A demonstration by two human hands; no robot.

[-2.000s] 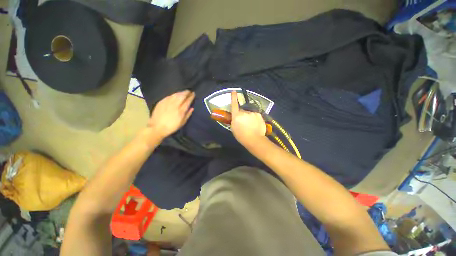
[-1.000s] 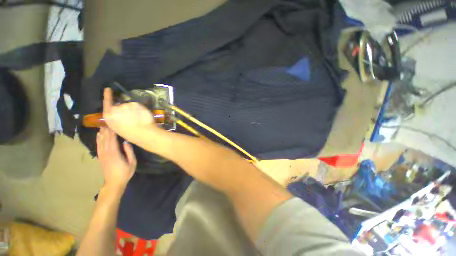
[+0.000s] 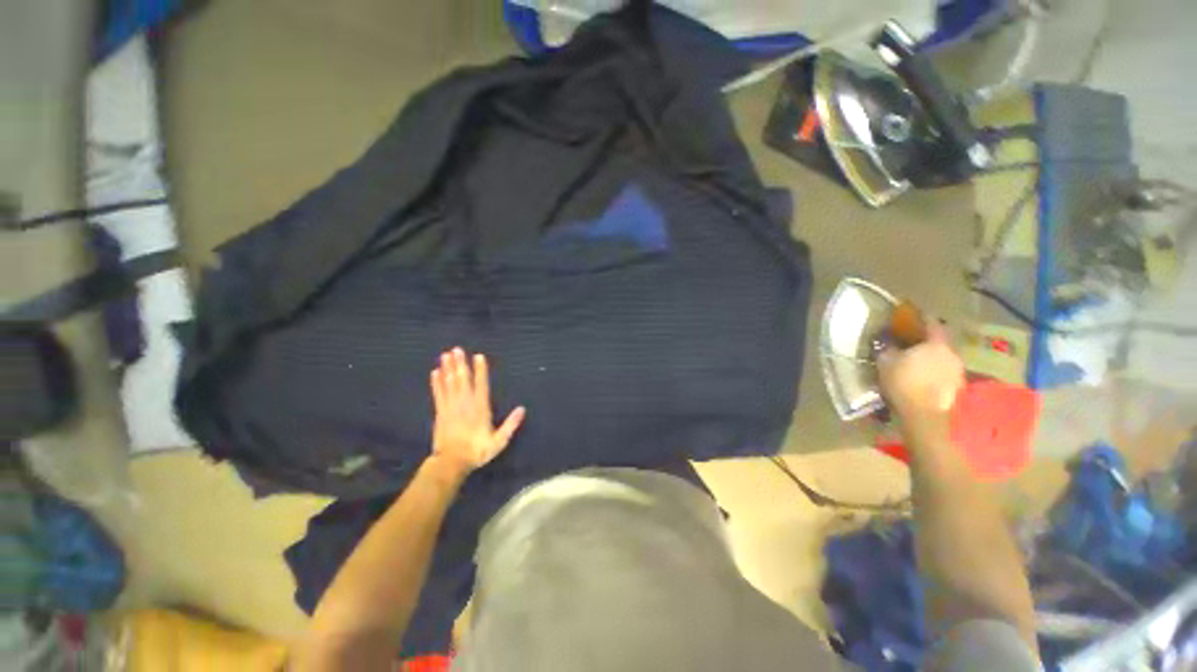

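Observation:
A large dark navy garment (image 3: 565, 341) with fine stripes lies spread on the brown-grey pressing table (image 3: 315, 66). A bright blue patch (image 3: 634, 219) shows on its upper part. My left hand (image 3: 469, 418) lies on the garment's lower middle, fingers spread, holding nothing. My right hand (image 3: 923, 374) is closed on the orange-brown handle of the electric iron (image 3: 851, 344), at the table's right side, beside the garment and off it. The iron's silver plate with pale rim points left. Whether it touches the table cannot be told.
A second iron (image 3: 873, 125) with a black handle is parked at the upper right. A blue-edged box (image 3: 1083, 171) stands right of it. A red stool (image 3: 994, 427) is near my right hand. The black roll (image 3: 33, 381) is at the left edge, a yellow sack (image 3: 197, 643) at the lower left.
My right hand has carried the iron from the garment's left part to the right, off the cloth. My left hand has moved right onto the striped cloth. The view has shifted right.

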